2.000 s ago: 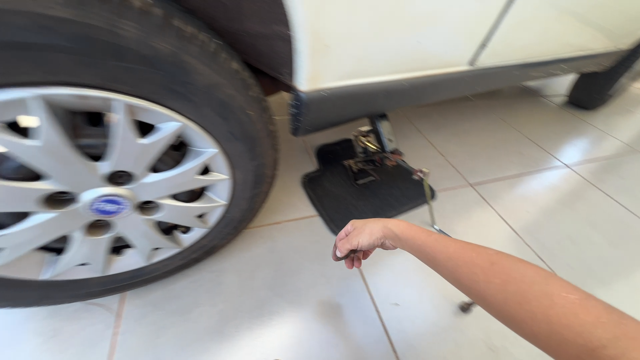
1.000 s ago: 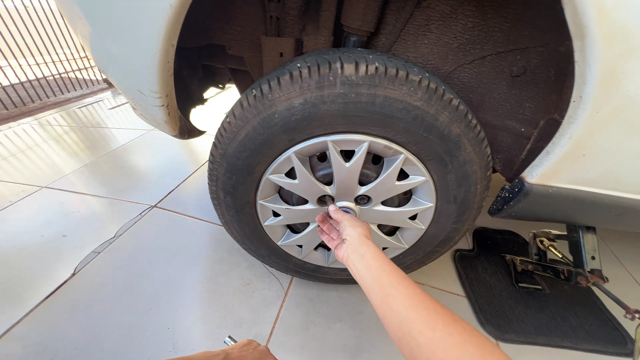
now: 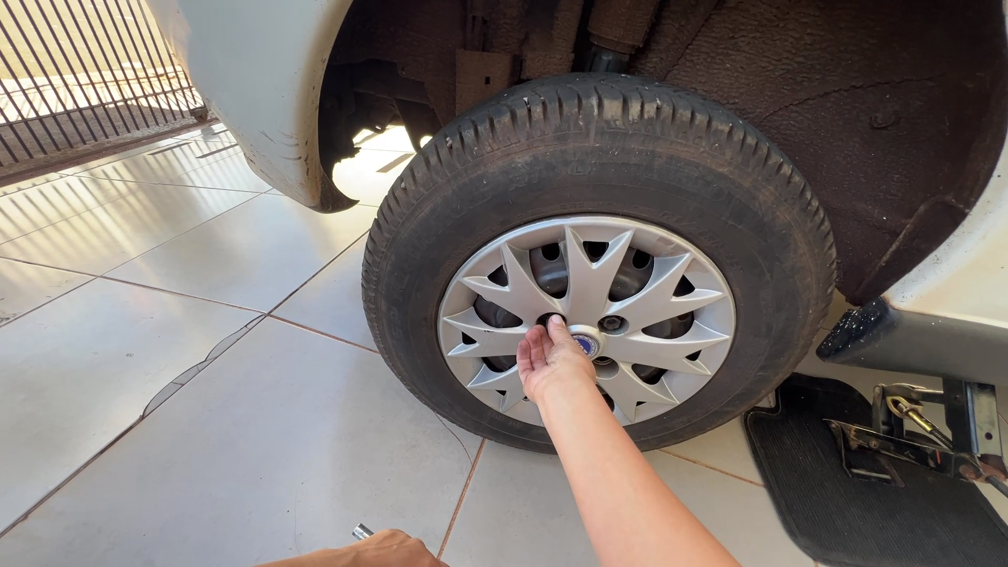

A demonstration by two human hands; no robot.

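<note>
My right hand [image 3: 551,358] reaches to the silver wheel cover [image 3: 587,276] of a car wheel, thumb and fingertips at a lug hole just left of the blue centre badge [image 3: 584,344]. Whether a bolt is between the fingers cannot be seen. A wheel bolt [image 3: 612,323] shows in the hole to the upper right of the badge. The black tyre [image 3: 417,260] surrounds the cover. At the bottom edge my left hand [image 3: 394,549] is closed around a metal tool [image 3: 362,531], of which only the shiny tip shows.
A scissor jack [image 3: 906,441] stands on a black rubber car mat [image 3: 866,504] at the lower right, under the dark sill [image 3: 906,339]. The wheel arch [image 3: 850,118] curves over the tyre. Left are the light bumper [image 3: 260,87] and a barred gate [image 3: 87,71] beyond the tiled floor [image 3: 260,425].
The view has swung left to face the wheel. My right hand, over the floor near the jack two seconds ago, is at the wheel cover. My left hand has come into view with the tool.
</note>
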